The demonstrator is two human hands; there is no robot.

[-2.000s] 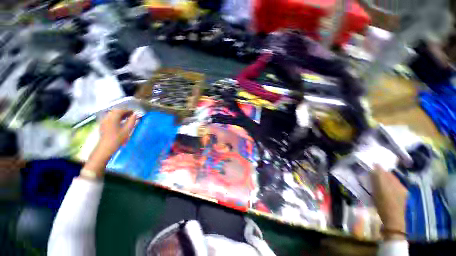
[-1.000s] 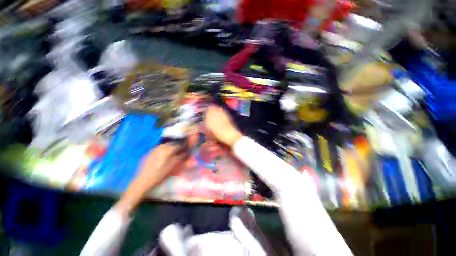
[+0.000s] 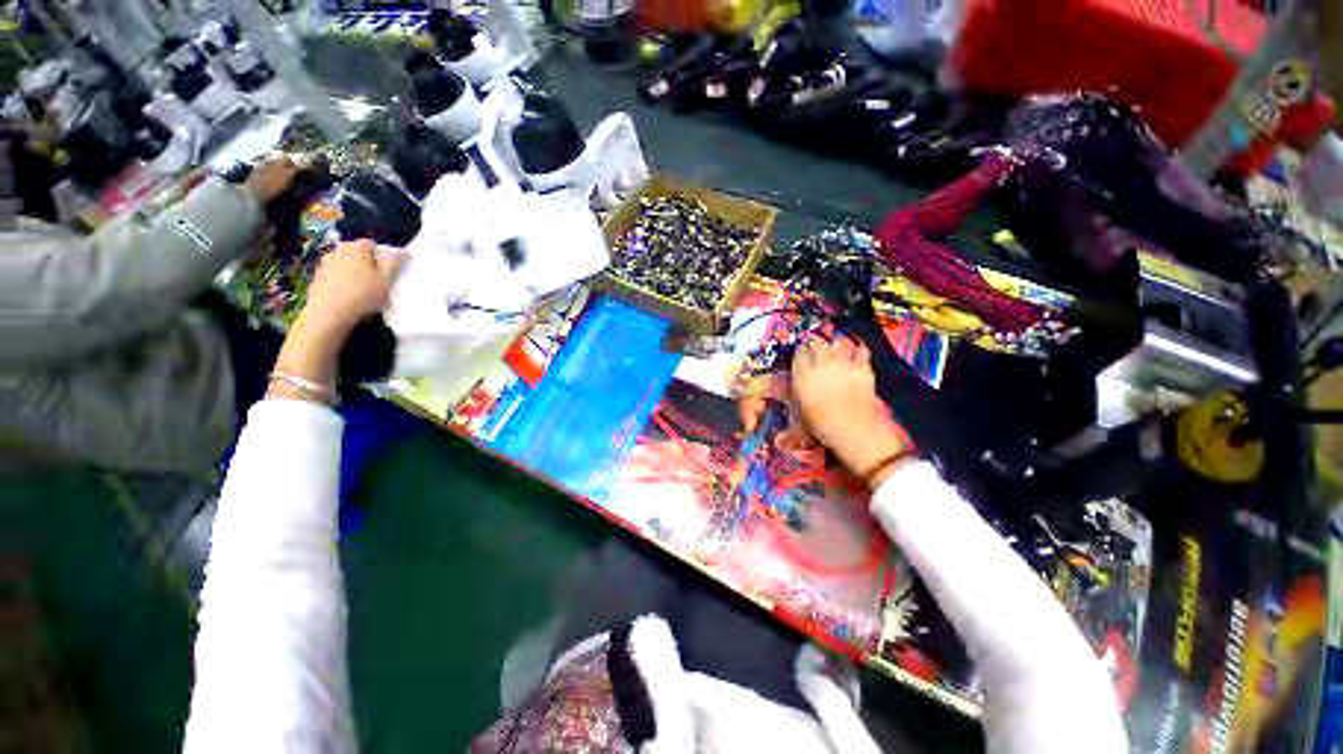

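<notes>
My left hand is at the left, closed at the near edge of a white plastic housing with a small dark hole. It seems to grip the housing's edge. My right hand is over the middle of the poster-covered bench, fingers bent down at the edge of a pile of thin black leads. Its fingertips are partly hidden, and I cannot tell whether it holds a lead. A shallow brown box full of small dark and silvery parts stands between my hands.
White units with black round heads stand behind the housing. A maroon wire bundle lies behind my right hand. A red crate is across the bench. Another person's grey sleeve reaches in from the left.
The view has swung left and sharpened. My left hand has moved from the poster to the white housing. My right hand has moved from over the poster's middle toward the black leads.
</notes>
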